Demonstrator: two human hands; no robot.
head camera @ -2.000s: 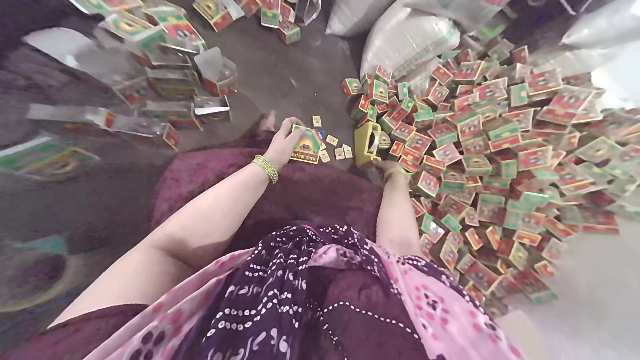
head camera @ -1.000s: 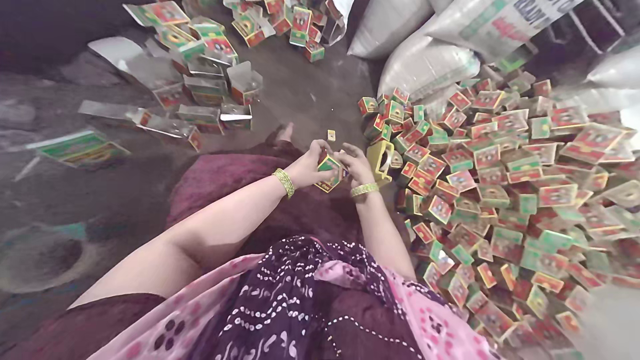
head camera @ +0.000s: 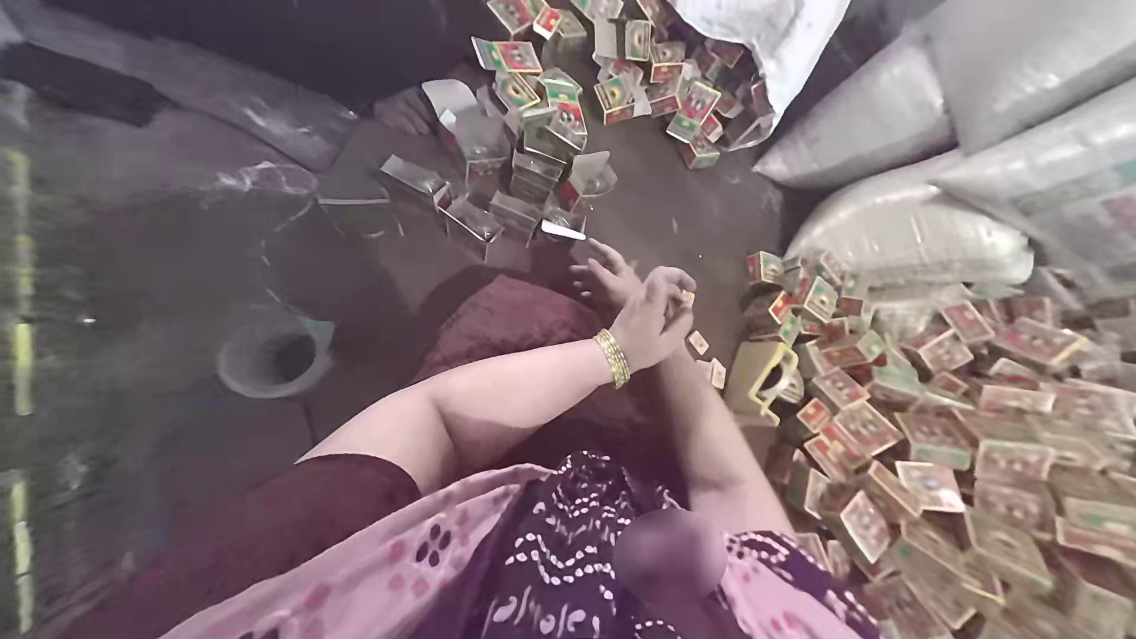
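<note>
My left hand (head camera: pixel 655 318), with yellow bangles at the wrist, has bent fingers. A small pale piece (head camera: pixel 690 298) shows at its fingertips; whether it is gripped I cannot tell. My right hand (head camera: pixel 609 272) reaches left beyond it, the forearms crossed, fingers spread and nothing visible in them. It is nearest to an open clear-sided carton (head camera: pixel 563 220). Small printed pieces (head camera: pixel 698 343) lie on the floor right of my left hand. Beside them stands a yellow container (head camera: pixel 756 377) with a cut-out side.
A large heap of small printed cartons (head camera: pixel 941 426) fills the right side. More cartons (head camera: pixel 532 98) lie at the top, some with raised flaps. Stuffed white sacks (head camera: pixel 905 231) stand at the upper right. A round hollow object (head camera: pixel 275 355) is on the left.
My hands were together at a small printed carton; now none shows in them. My right hand has moved left, across my left arm, towards the open cartons. The view has shifted.
</note>
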